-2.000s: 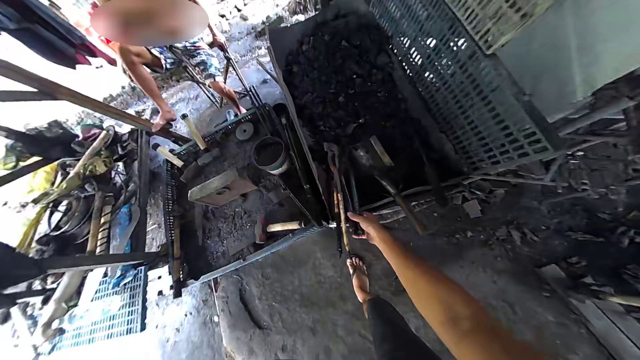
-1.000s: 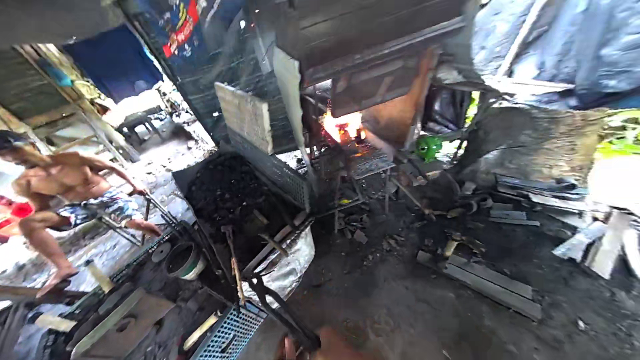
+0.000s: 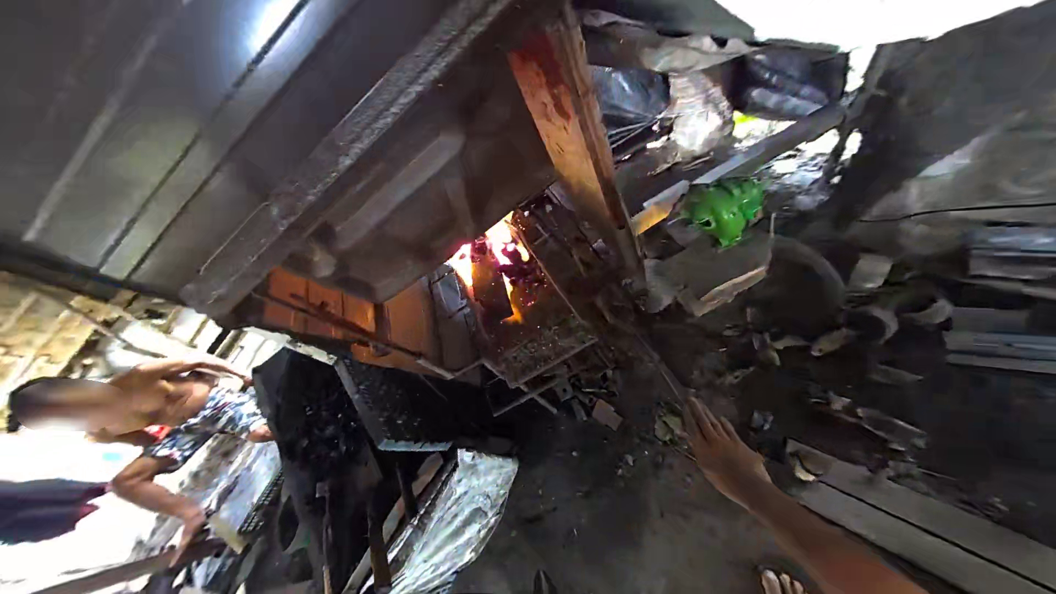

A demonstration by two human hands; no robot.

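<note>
My right hand (image 3: pixel 722 452) reaches in from the lower right, its fingers at the near end of a long thin dark rod (image 3: pixel 660 367). The rod slopes up and left toward the forge; whether the fingers close around it cannot be told. Flames and glowing coals (image 3: pixel 503 247) burn in the forge, under a dark sheet-metal hood (image 3: pixel 396 214). A wooden post (image 3: pixel 569 124) stands just right of the fire. My left hand is out of view. A small dark tip (image 3: pixel 542 582) shows at the bottom edge; what it belongs to cannot be told.
A person (image 3: pixel 165 404) sits at the left beside a dark coal bin (image 3: pixel 318 421). Silvery sheeting (image 3: pixel 462 520) lies on the ground near the bin. Long boards (image 3: pixel 891 520) lie at lower right. A green plastic bag (image 3: pixel 726 210) is beyond the post.
The view has swung from the tool tray and coal bin to the forge. One second ago a hand held dark tongs at the bottom; now my right hand is at the rod, and those tongs are not plainly visible.
</note>
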